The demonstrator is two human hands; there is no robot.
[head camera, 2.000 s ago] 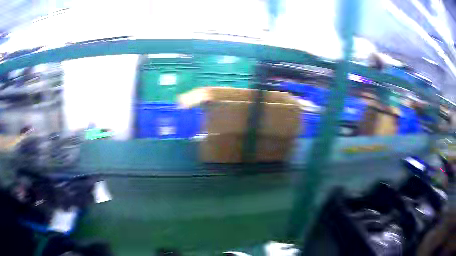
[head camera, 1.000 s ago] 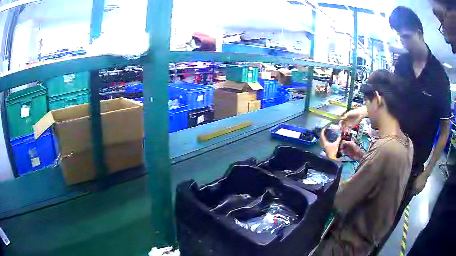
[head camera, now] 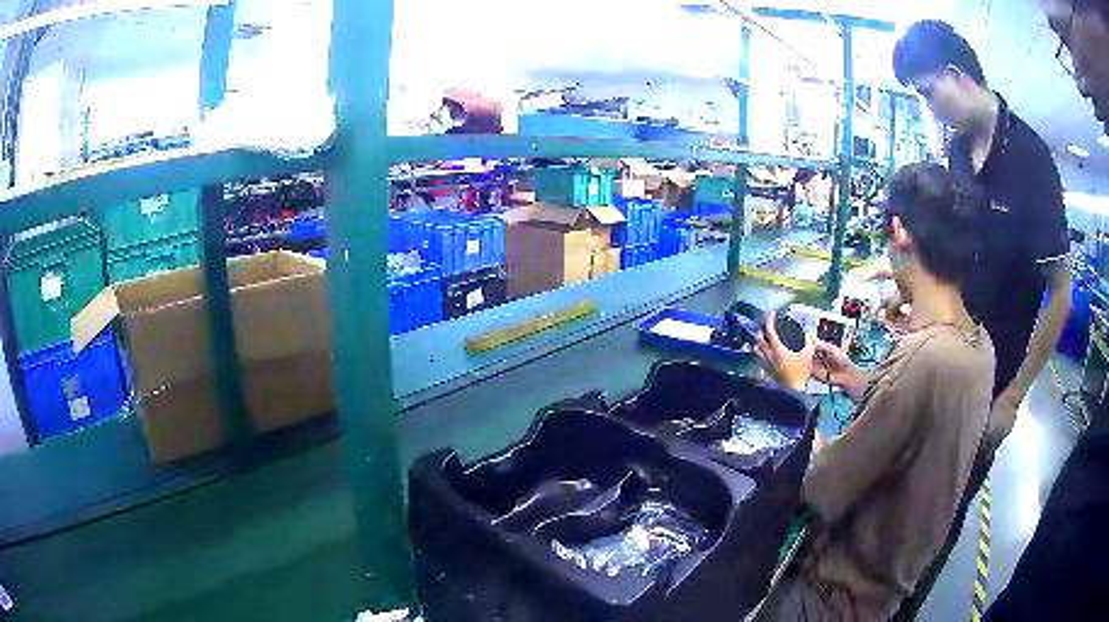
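Note:
Neither of my hands is in the picture. Nearest in front of me, black insert trays (head camera: 596, 425) stand in stacks at the belt's near side. The nearer tray has deep moulded hollows, with a shiny clear accessory bag (head camera: 632, 542) in one. The tray behind it also holds a clear bag (head camera: 756, 436). A blue work tray (head camera: 696, 331) with a white liner lies on the belt beyond them. A seated worker in a brown shirt (head camera: 906, 419) holds black headphones (head camera: 791, 335) beside it.
A green post (head camera: 362, 304) rises left of the trays. An open carton (head camera: 231, 358) stands across the belt (head camera: 243, 522). A yellow strip (head camera: 532, 328) lies on the far ledge. A standing person in black (head camera: 1015, 194) is behind the seated worker, another at the right edge. A pale instrument (head camera: 831, 326) shows a red display.
Since one second ago the view has shifted slightly, so most things sit a little further left. The seated worker's head and hands have moved, and the headphones show more clearly. The earliest frame is blurred and faces further left.

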